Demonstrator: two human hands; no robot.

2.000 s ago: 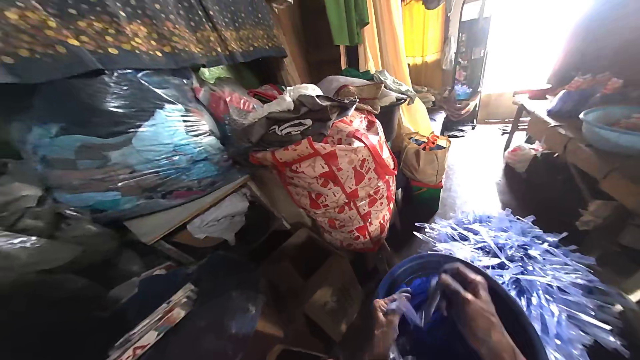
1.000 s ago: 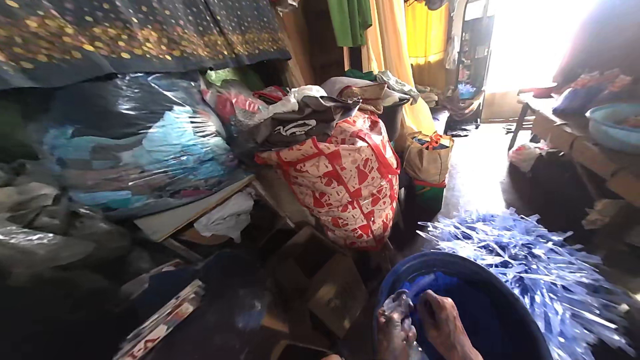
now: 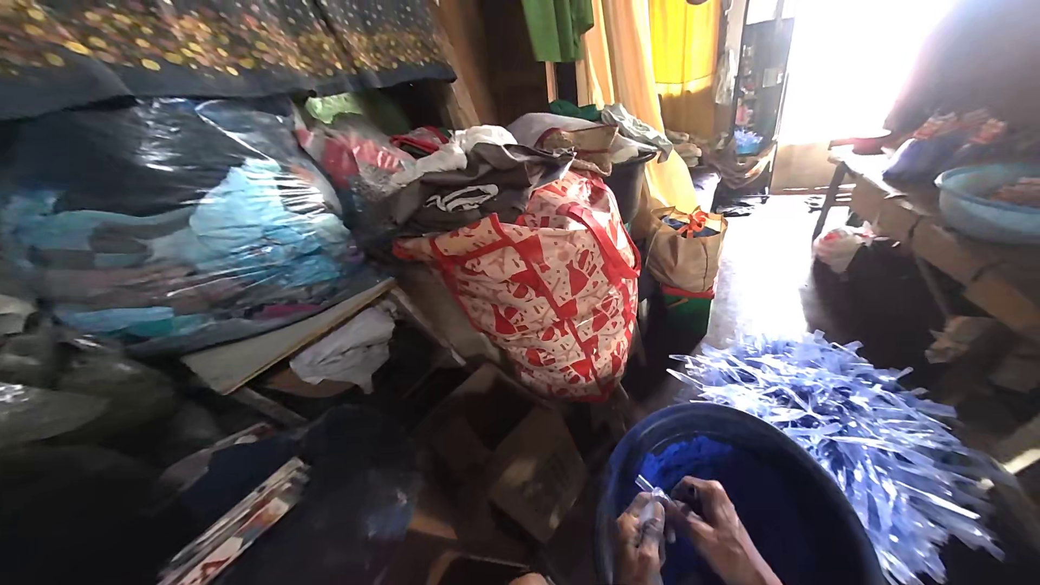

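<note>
Over a round dark-blue plastic tub (image 3: 821,479), both hands meet near its left side. My left hand (image 3: 642,536) grips a small whitish strip or plastic piece (image 3: 650,490), whose thin end sticks up past the fingers. My right hand (image 3: 719,528) touches the same piece with bent fingers, at the right of the left hand. Bright blue powder or fine material (image 3: 691,459) lies inside the tub below them. A large heap of pale blue-white plastic strips (image 3: 829,414) spreads beside the tub, to its right and behind.
A red and cream patterned bag (image 3: 552,301) stuffed with clothes stands ahead. Cardboard boxes (image 3: 536,471) lie left of the tub. A clear plastic sack of clothes (image 3: 260,219) rests at the left. A light-blue basin (image 3: 991,203) sits on a bench at the right, beyond the heap.
Two seconds ago the hands were farther apart with loose pale strips between them; now they are close together at a small whitish piece.
</note>
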